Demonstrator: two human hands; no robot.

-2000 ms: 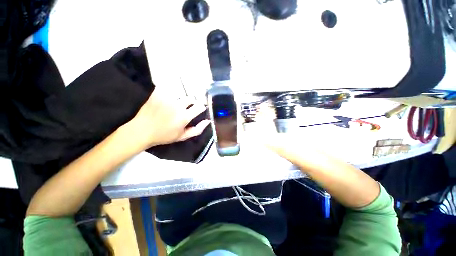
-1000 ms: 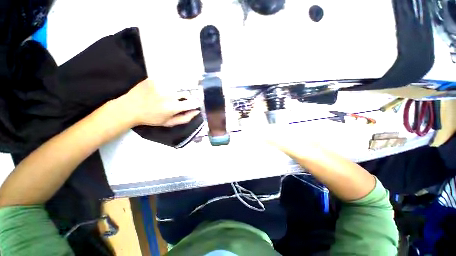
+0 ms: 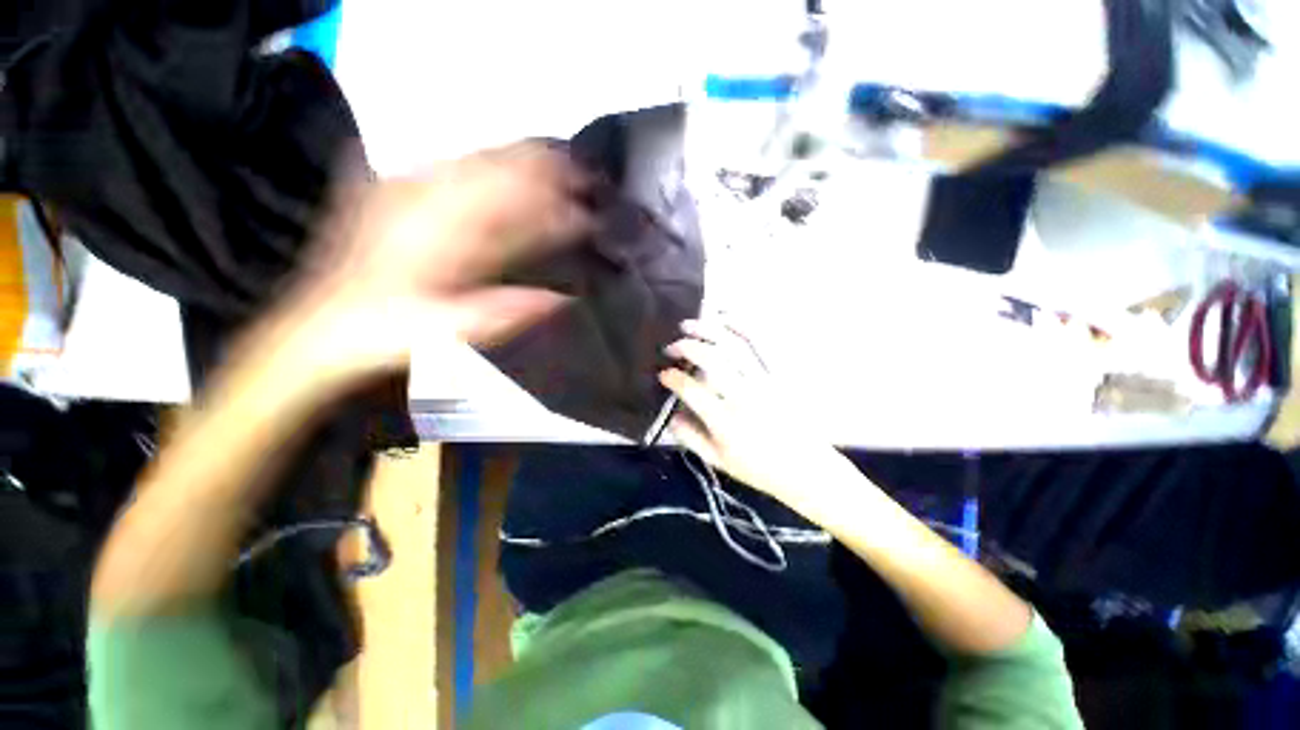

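Dark fabric (image 3: 613,321) lies on the white table, with more of it draping down at the left. My left hand (image 3: 478,228) is blurred, over the fabric's left part; whether it grips the cloth is unclear. My right hand (image 3: 720,392) is at the fabric's front right corner, fingers closed on its edge. A short white strip of cord (image 3: 662,418) shows at that edge beside my fingers. Loose whitish cord loops (image 3: 741,531) hang below the table edge. The needle area is blurred.
A black phone-like rectangle (image 3: 978,220) lies on the table at the right. Blurred snips (image 3: 1052,315), a tan block (image 3: 1143,394) and dark red scissors handles (image 3: 1232,340) are farther right. A wooden board (image 3: 399,585) with a blue stripe stands below.
The view has shifted. The fabric now lies farther right, spread between my hands. My right hand has come to its edge corner. My left hand has lifted or moved and is blurred.
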